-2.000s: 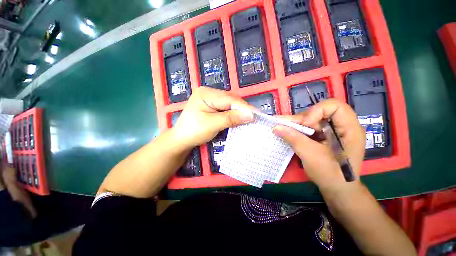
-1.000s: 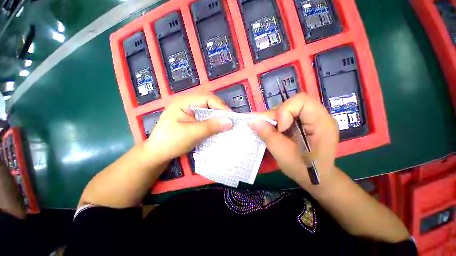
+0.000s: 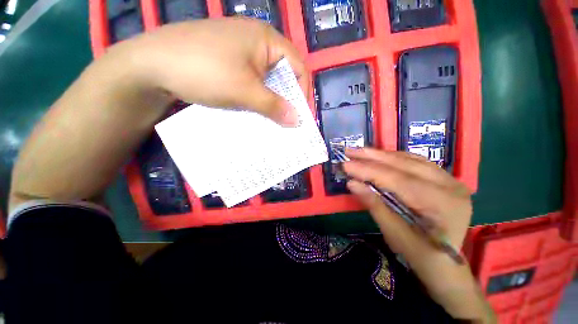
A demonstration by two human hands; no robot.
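My left hand (image 3: 234,69) holds a white label sheet (image 3: 247,155) between thumb and fingers, above the lower row of the red foam tray (image 3: 383,76). The sheet has rows of tiny print and a stepped lower edge. My right hand (image 3: 412,196) holds thin dark tweezers (image 3: 405,212). Their tips are at the sheet's right corner, over the lower part of a dark open-backed phone (image 3: 345,117). Whether a label is at the tips, I cannot tell. Another phone (image 3: 428,101) lies in the pocket to the right. The sheet and left arm hide several phones.
Green bench top (image 3: 513,120) shows right of the tray, and the red edge of another tray (image 3: 561,82) stands at the far right. More red trays (image 3: 532,253) lie at the lower right, below the bench edge. My dark, beaded clothing shows at the bottom.
My left hand has moved up and turned, tilting the sheet. My right hand has come off the sheet's top edge and lowered; the tweezers now point up-left at its corner. The view has shifted.
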